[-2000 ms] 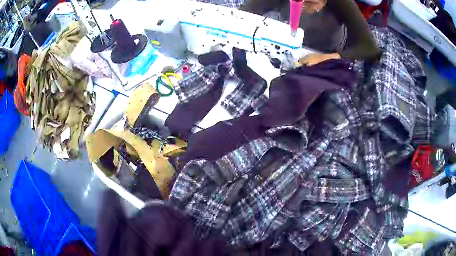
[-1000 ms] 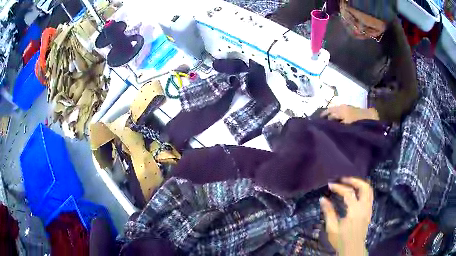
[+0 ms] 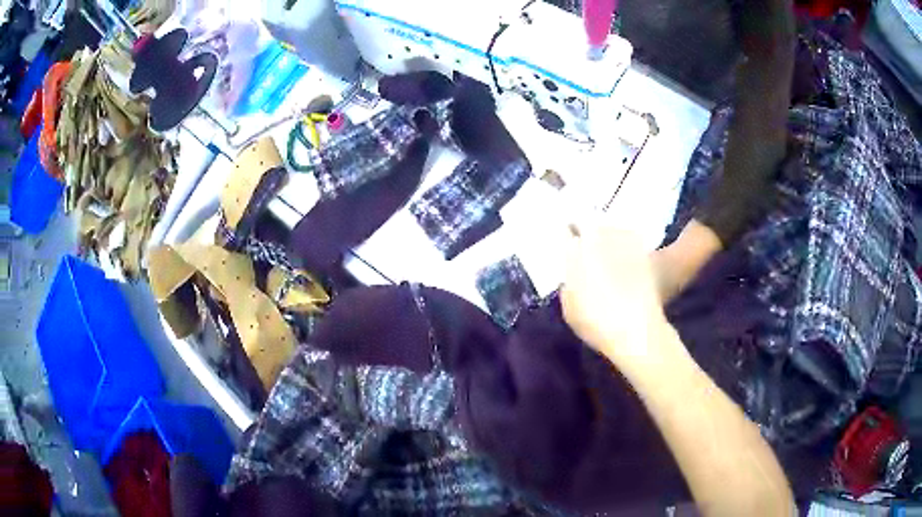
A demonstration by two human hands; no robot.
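Observation:
A large plum garment (image 3: 546, 394) with grey plaid parts (image 3: 394, 404) lies bunched across the near edge of the white table. My right hand (image 3: 617, 293) reaches in from the bottom right, over the plum cloth and the table. Its fingers are washed out and overlap another person's hand (image 3: 687, 257), so I cannot tell whether it holds anything. A small plaid piece (image 3: 508, 288) lies left of my hand. My left hand is not in view.
A white sewing machine (image 3: 485, 50) stands at the back. Plum and plaid pieces (image 3: 364, 202), tan strips (image 3: 238, 293) and yellow-green handles (image 3: 305, 136) lie on the table. A blue bin (image 3: 101, 353) is at left. The other person's brown sleeve (image 3: 753, 131) comes from behind.
My right hand was out of view at first, then appeared with spread fingers over the plaid cloth. It has moved up and left. The other person's arm now reaches further forward.

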